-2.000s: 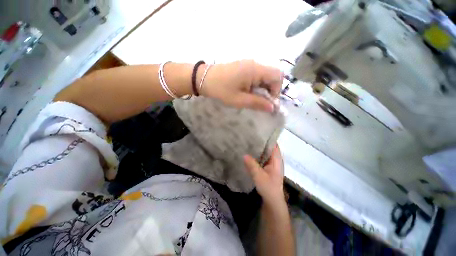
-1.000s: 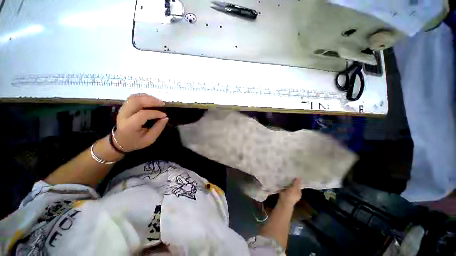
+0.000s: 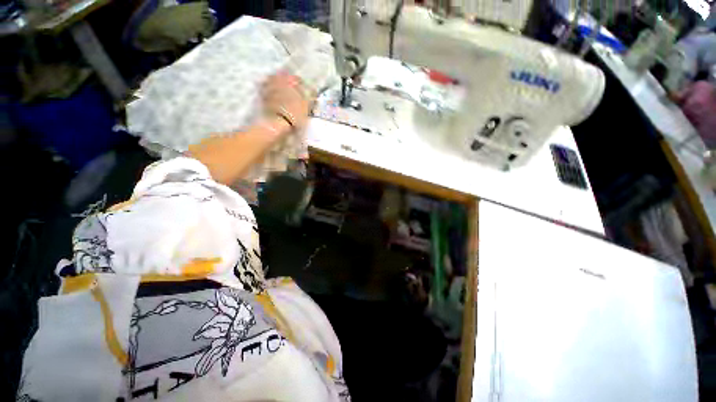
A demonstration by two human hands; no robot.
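Pale printed fabric pieces [image 3: 208, 82] with scattered greyish blotches lie spread in a pile at the left end of the neighbouring machine table. My left hand [image 3: 286, 98] is at the pile's right side, over the cloth and left of the needle area [image 3: 345, 96]. The hand is blurred, and I cannot tell whether its fingers grip a piece. Some cloth hangs below my wrist near the table's front edge. My right hand is out of the picture.
An off-white JUKI sewing machine head [image 3: 502, 90] stands right of the pile. A dark phone [image 3: 568, 165] lies on its table. A white table [image 3: 581, 314] with a wooden edge is at lower right. Other workstations and part of a person are at upper right.
The view has swung from my own machine to the neighbouring one. My left hand has moved from the table's front edge to the fabric pile. My right hand and the piece it held have left view.
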